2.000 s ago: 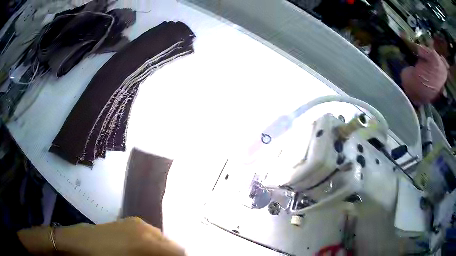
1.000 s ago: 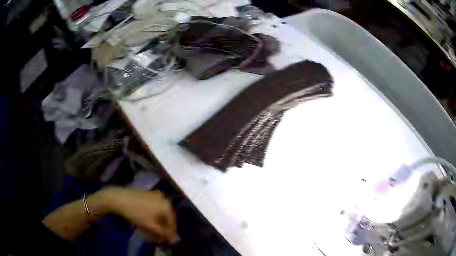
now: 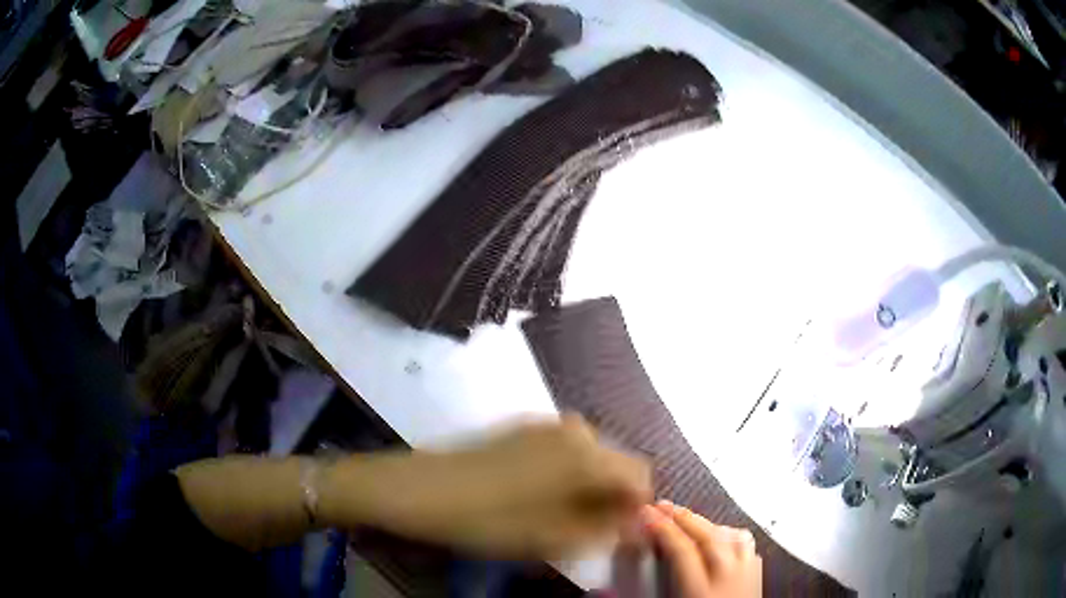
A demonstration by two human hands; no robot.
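A dark brown, finely ribbed curved panel point(image 3: 602, 356) lies on the white table, its far end bare and its near part running under my hands to the bottom edge. My left hand point(image 3: 573, 485), blurred and with a bracelet at the wrist, is over the panel with its fingers curled. My right hand point(image 3: 707, 555) is at the bottom edge, cut off, its fingertips meeting my left hand's. Something pale and blurred shows just below where they meet; I cannot tell what either hand grips.
A fanned stack of brown pieces point(image 3: 491, 199) lies beyond the panel. A crumpled dark heap point(image 3: 438, 53) and pale scraps point(image 3: 251, 99) are farther up left. The white sewing machine head point(image 3: 964, 374) and its lamp point(image 3: 888, 315) are at right. A grey rim point(image 3: 900, 105) bounds the far side.
My left hand has moved from beyond the table's left edge to over the panel. My right hand has come into view. The view has shifted, bringing the brown panel back into the picture.
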